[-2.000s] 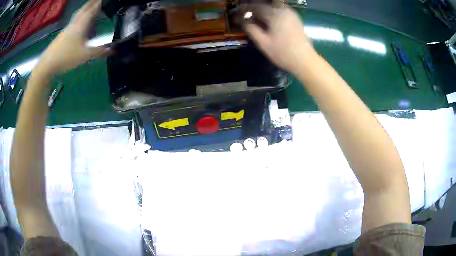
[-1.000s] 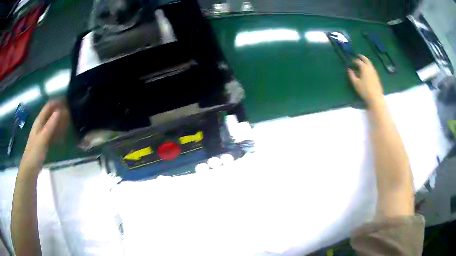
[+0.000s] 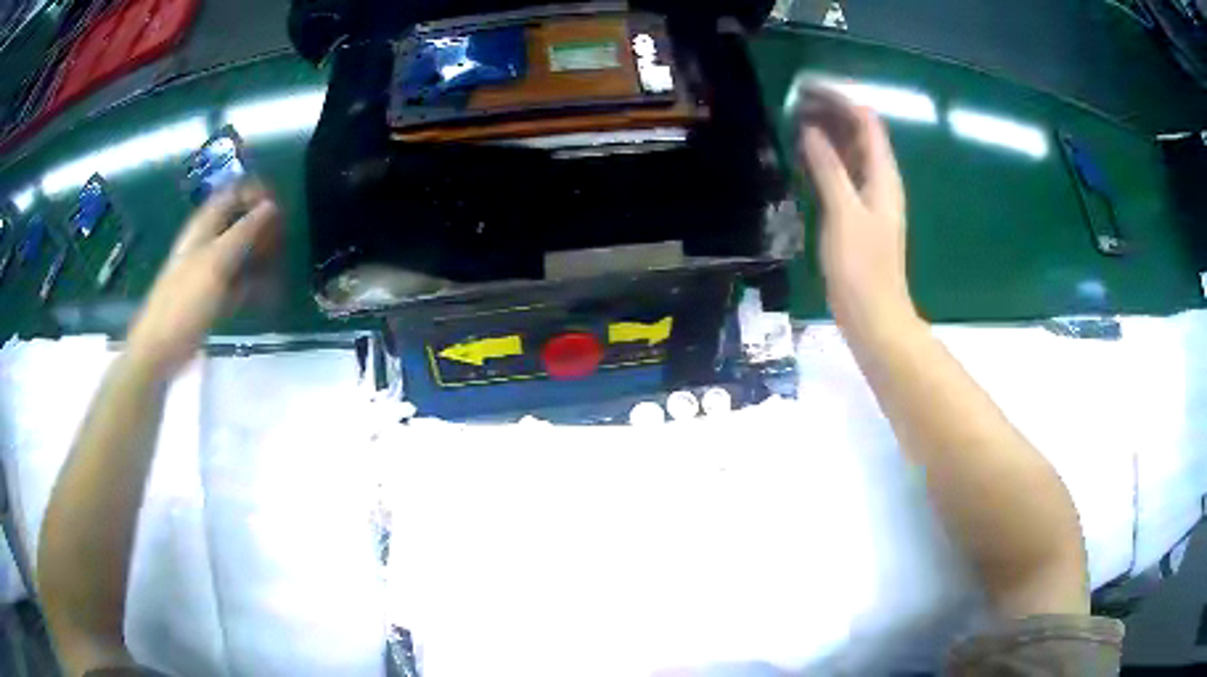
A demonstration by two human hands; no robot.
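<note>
A dark phone frame with a blue patch [image 3: 463, 64] lies on the orange-brown press fixture [image 3: 582, 95], which shows a pale green window. My left hand [image 3: 238, 245] is blurred, left of the black guard [image 3: 530, 205]. Its fingers overlap the lower end of another phone frame [image 3: 216, 161] on the green belt; whether they grip it is unclear. My right hand [image 3: 854, 179] is raised just right of the guard, fingers curled and blurred. A dark shape with a bright edge shows at its fingertips; I cannot tell if it is a held frame.
More phone frames [image 3: 93, 218] lie on the belt [image 3: 966, 212] at far left and one at right. The front panel has a red button [image 3: 573, 353] between yellow arrows. White discs [image 3: 682, 405] sit below it, above the white bench covering [image 3: 596, 542]. A red tray [image 3: 106, 53] is upper left.
The view has turned back left. The grey press head no longer covers the fixture, and a blue-patched frame shows there. My right hand has moved from the right-hand frames to beside the guard; one fewer frame shows there.
</note>
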